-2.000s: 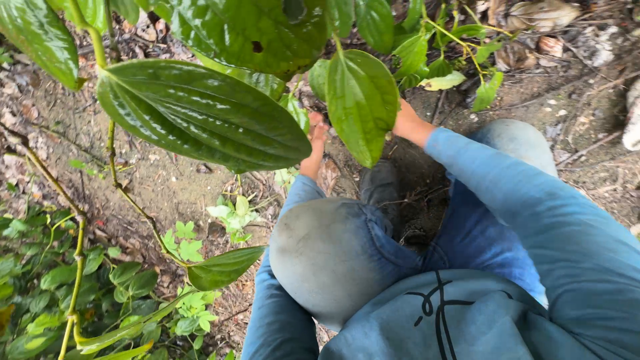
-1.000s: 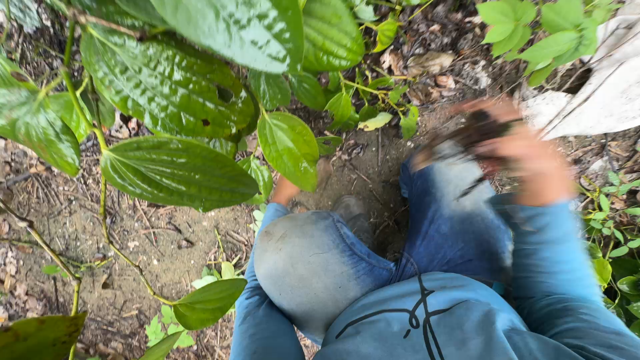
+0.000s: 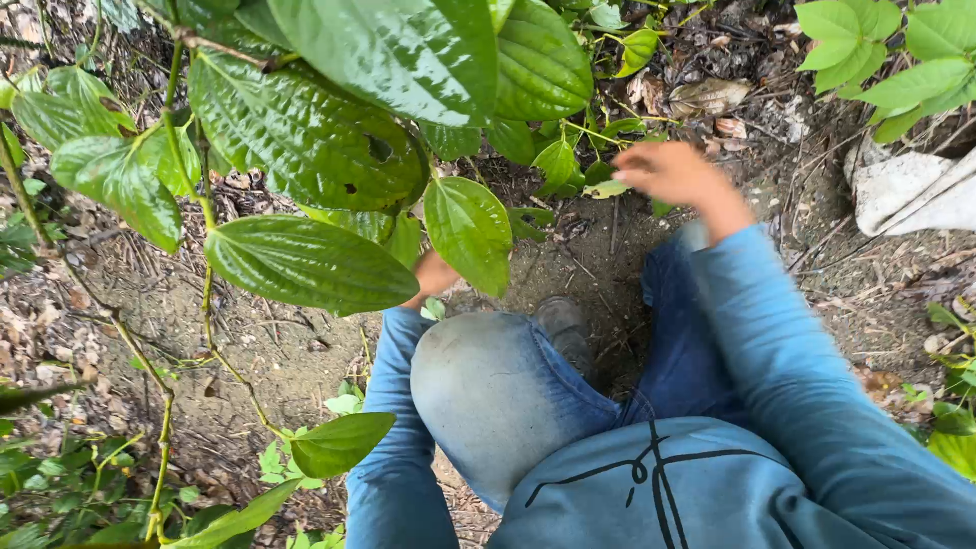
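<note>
My right hand (image 3: pixel 679 179) is over the ground beyond my right knee, beside small green leaves (image 3: pixel 560 164) of a low plant; it is slightly blurred and its fingertips bend toward them. Whether it grips anything does not show. My left hand (image 3: pixel 435 274) is beyond my left knee, mostly covered by broad glossy leaves, so its fingers are hidden. A large wet vine leaf with holes (image 3: pixel 305 137) hangs over the upper left, and a smaller oval leaf (image 3: pixel 469 232) hangs just right of my left hand.
Knotted vine stems (image 3: pixel 164 427) run down the left side. A white sack-like sheet (image 3: pixel 915 191) lies on the ground at right. Leafy stems (image 3: pixel 884 61) reach in at the upper right. My boot (image 3: pixel 564 328) stands on bare soil between my knees, with leaf litter around.
My right hand, holding something dark and blurred over by the white material a second ago, has moved back left to the low plant. That dark thing no longer shows in it.
</note>
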